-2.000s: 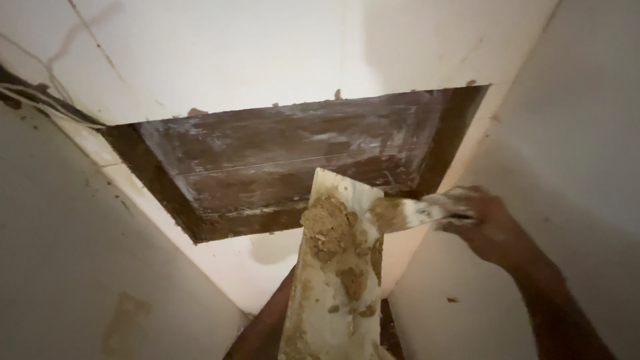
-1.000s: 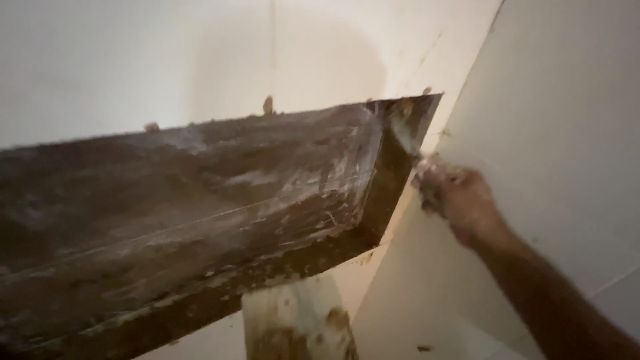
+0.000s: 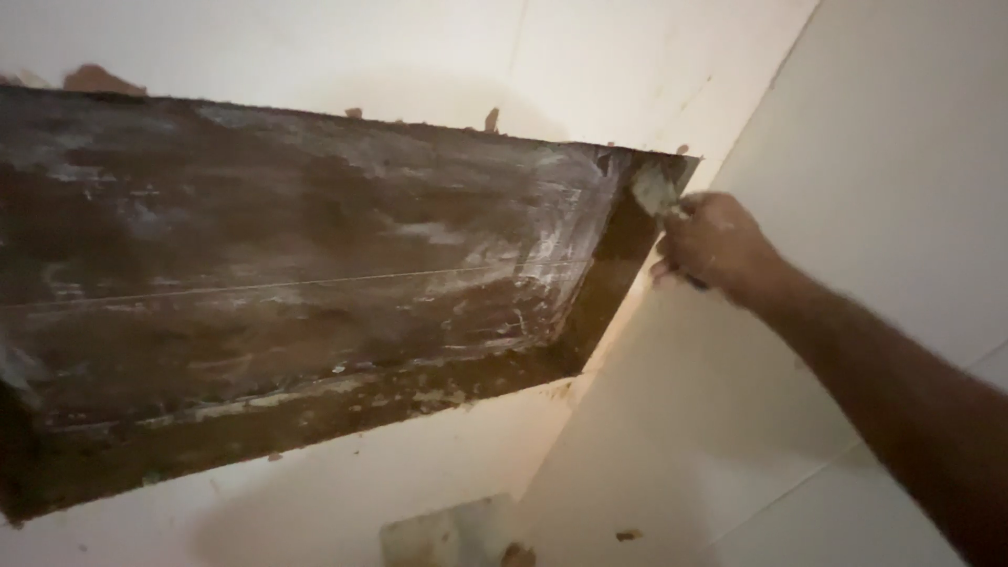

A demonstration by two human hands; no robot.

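My right hand (image 3: pixel 717 244) is closed around a putty knife (image 3: pixel 655 190), whose pale blade rests against the brown edge strip at the upper right corner of a recessed dark panel (image 3: pixel 339 236). The panel's face has whitish smears and a thin line across it. At the bottom edge shows the end of a flat pale board (image 3: pixel 449 531) with a lump of brown filler (image 3: pixel 518 554) on it. My left hand is out of view.
White wall surfaces (image 3: pixel 394 47) frame the recess, with small brown filler bits (image 3: pixel 492 120) along its upper edge. A pale side wall (image 3: pixel 890 157) meets them at the right and bears a brown spot (image 3: pixel 628 535).
My right hand has moved from beside the filler-loaded board up to the recess's right edge with the putty knife. The board now shows only its end. The view has moved closer to the recess.
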